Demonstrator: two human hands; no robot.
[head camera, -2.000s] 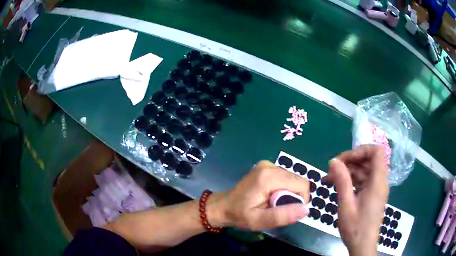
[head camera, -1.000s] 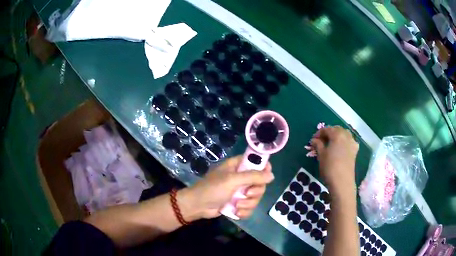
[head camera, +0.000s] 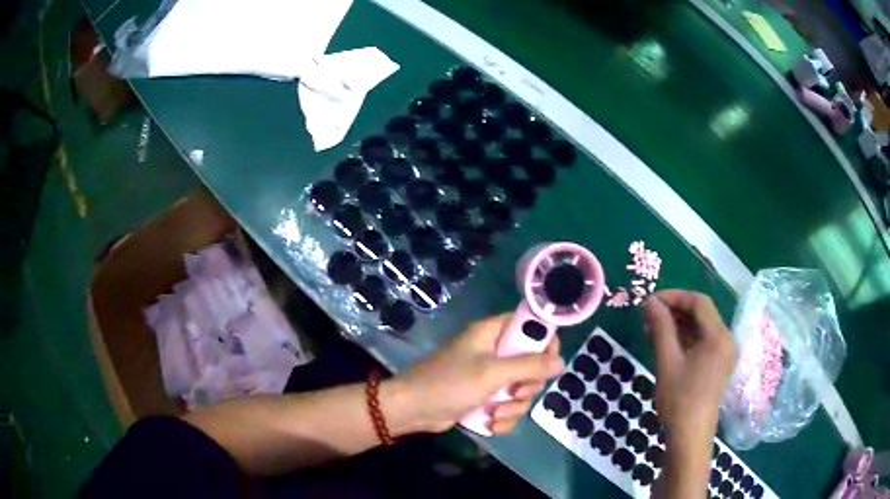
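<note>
My left hand (head camera: 488, 375) holds a pink handheld fan (head camera: 564, 283) by its handle. The fan's round spoked head faces up, with a black centre and a small black pad on the neck. My right hand (head camera: 691, 346) is just right of a loose pile of small pink parts (head camera: 644, 261), thumb and fingertips together; whether a part is between them is too small to tell. A white sheet with rows of black pads (head camera: 587, 424) lies below, partly covered by my right forearm.
Black discs (head camera: 449, 175) lie in a block on clear plastic. White bags (head camera: 249, 37) are at the upper left, a smaller pile (head camera: 342, 93) beside them. A clear bag of pink parts (head camera: 781, 361) is at the right. A carton (head camera: 112, 336) holds bagged fans (head camera: 229, 336).
The fan has turned from mostly hidden in my left hand to upright, head showing. My right hand went to the pink parts, then drew slightly back to the right. The view has shifted.
</note>
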